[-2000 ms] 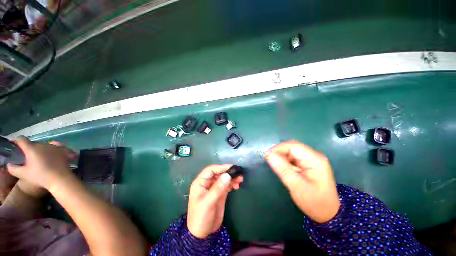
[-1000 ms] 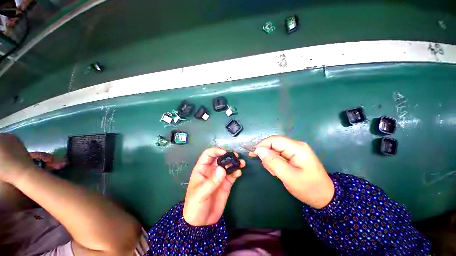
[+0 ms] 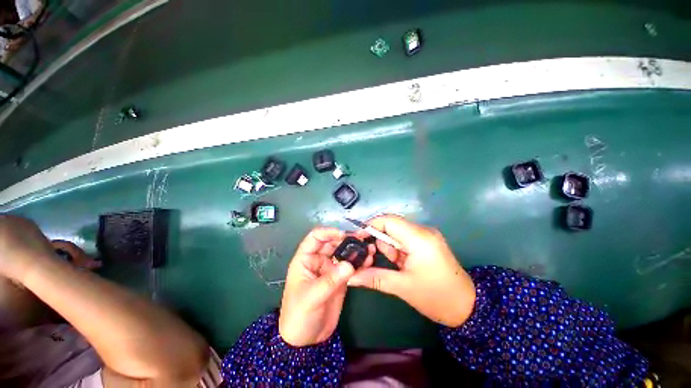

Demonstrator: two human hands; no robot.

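A black square housing is held by my left hand, its open hollow side facing up. My right hand is close against the housing's right side. It holds a narrow white flat strip or tool across its fingers, with a dark tip pointing up-left above the housing. Whether the right fingertips also grip the housing is hard to tell.
Black housings and part-assembled units with green boards lie ahead-left; three housings lie right. A black tray and a neighbour's arm are left. Behind the white rail, the conveyor carries units.
My right hand has moved left to the housing, and the white strip now shows in it. My left hand still holds the housing. The neighbour's arm has swung toward the tray since the earliest frame.
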